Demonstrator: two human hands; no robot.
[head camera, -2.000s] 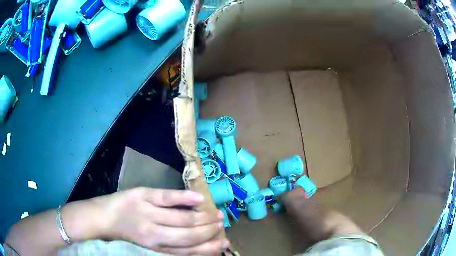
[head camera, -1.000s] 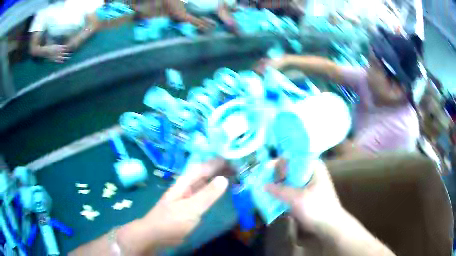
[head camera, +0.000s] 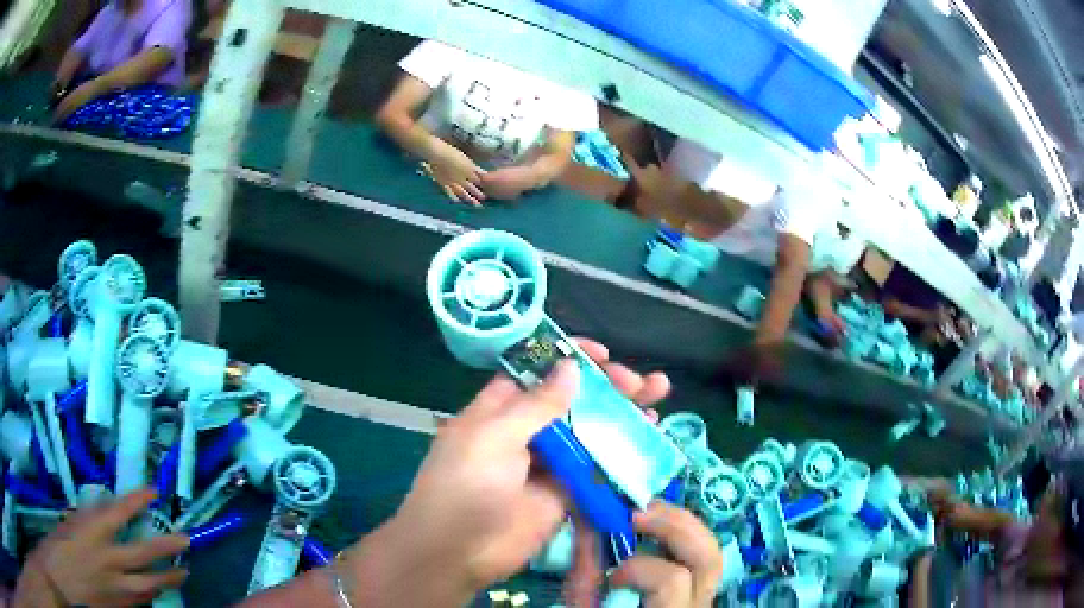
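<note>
A turquoise handheld fan unit is held up at the centre, its spoked round grille facing me and its open handle slanting down to the right. A small circuit board shows just below the head. The blue battery lies outside the trough, along the handle's lower left side. My left hand, with a bracelet at the wrist, grips the handle, thumb beside the board. My right hand holds the handle's lower end and the battery's end; its wrist is out of view.
Half-assembled fan units are heaped at the left and lower right. Another person's hand touches the left heap. Beyond are the conveyor's metal edging, a pale upright and several workers. Small pale pads lie at the bottom.
My hands have left the carton, which is now out of view. The view has turned to the line. The turquoise items in my hands were blurred one second ago; one fan unit now shows clearly.
</note>
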